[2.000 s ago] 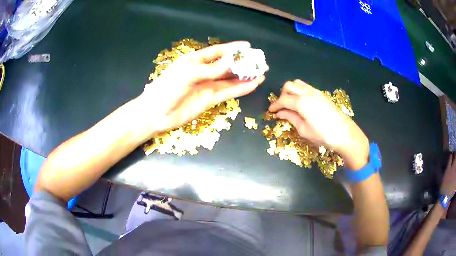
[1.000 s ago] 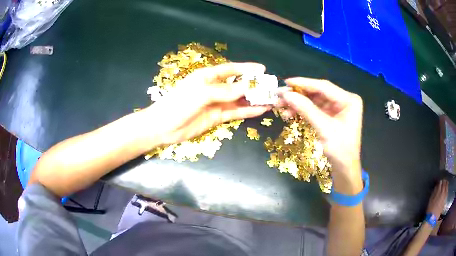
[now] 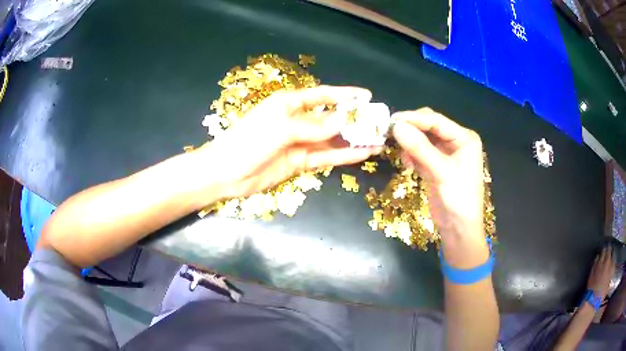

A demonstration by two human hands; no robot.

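My left hand (image 3: 274,137) holds a white plastic housing (image 3: 365,125) between thumb and fingers above the bench. Some gold shows in the housing. My right hand (image 3: 439,151), with a blue wristband (image 3: 468,273), has its thumb and forefinger pinched together at the housing's right side. A small piece seems to be between them, but it is too small and bright to make out. A left pile of brass terminals (image 3: 264,200) lies partly under my left hand and forearm. A right pile of brass terminals (image 3: 405,209) lies partly hidden behind my right hand.
The bench top (image 3: 137,103) is glossy dark green. A white housing (image 3: 543,152) lies at the right, below a blue sheet (image 3: 508,62). A raised board (image 3: 412,17) stands at the back, a plastic bag (image 3: 41,27) at far left. Another person's hand (image 3: 602,273) rests at the right edge.
My right hand has gone from the right pile up to the housing, where its fingers are now more closed. My left hand has moved the housing right and slightly down.
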